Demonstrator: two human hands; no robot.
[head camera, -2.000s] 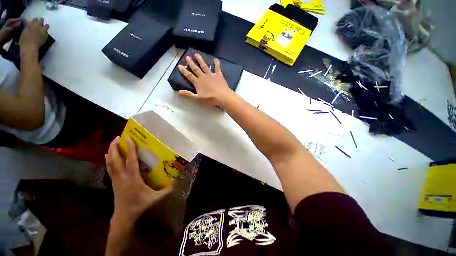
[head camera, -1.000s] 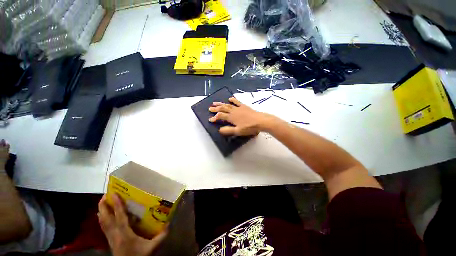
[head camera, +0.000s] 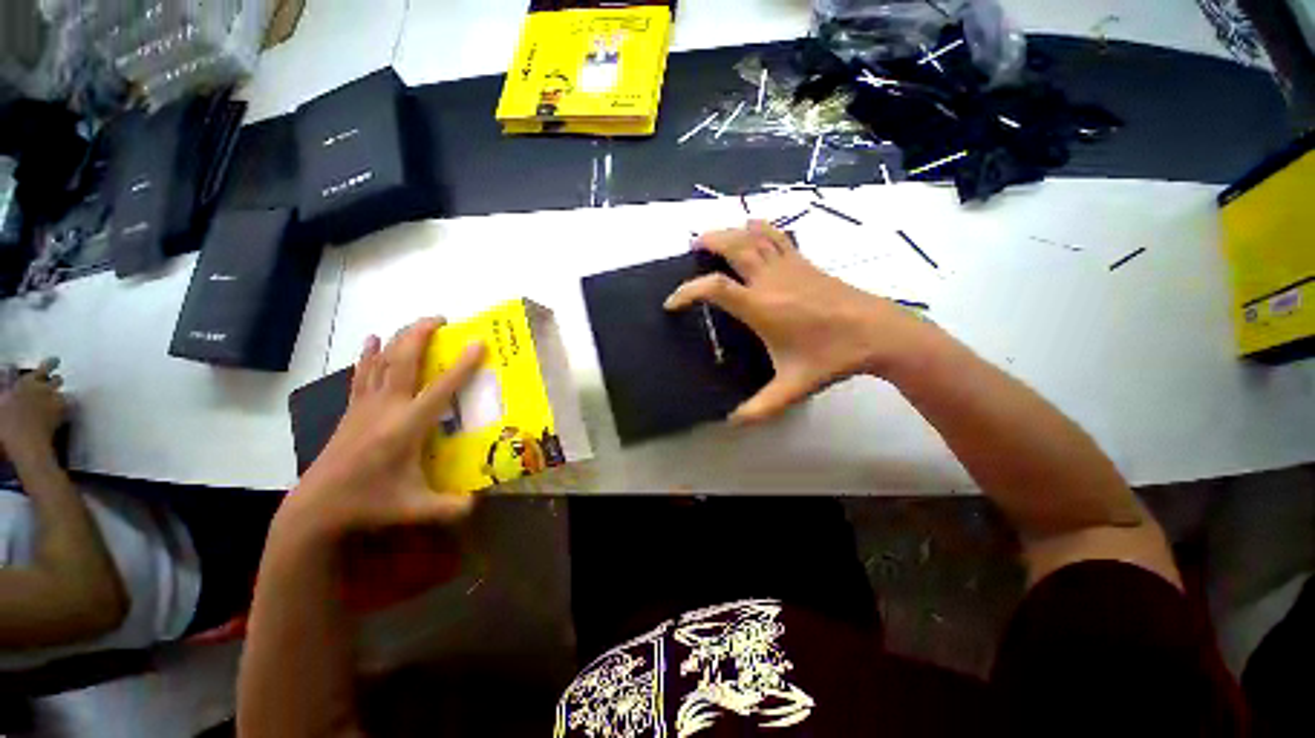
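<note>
My left hand holds a yellow outer box lying on the table's front edge. Its pale open end faces right and a black flap sticks out at its left. My right hand is spread over a black inner box, fingers at its far side and thumb at its near side. The inner box lies flat on the white table, close to the open end of the outer box, with a small gap between them.
Black inner boxes stand at left. Flat yellow outer boxes lie at back centre. A black heap with loose strips and a clear bag is at back right. A yellow box stands far right. A person's arm shows at left.
My left hand has raised the outer box onto the table and turned its open end to the right. My right hand has turned the inner box and now grips across it.
</note>
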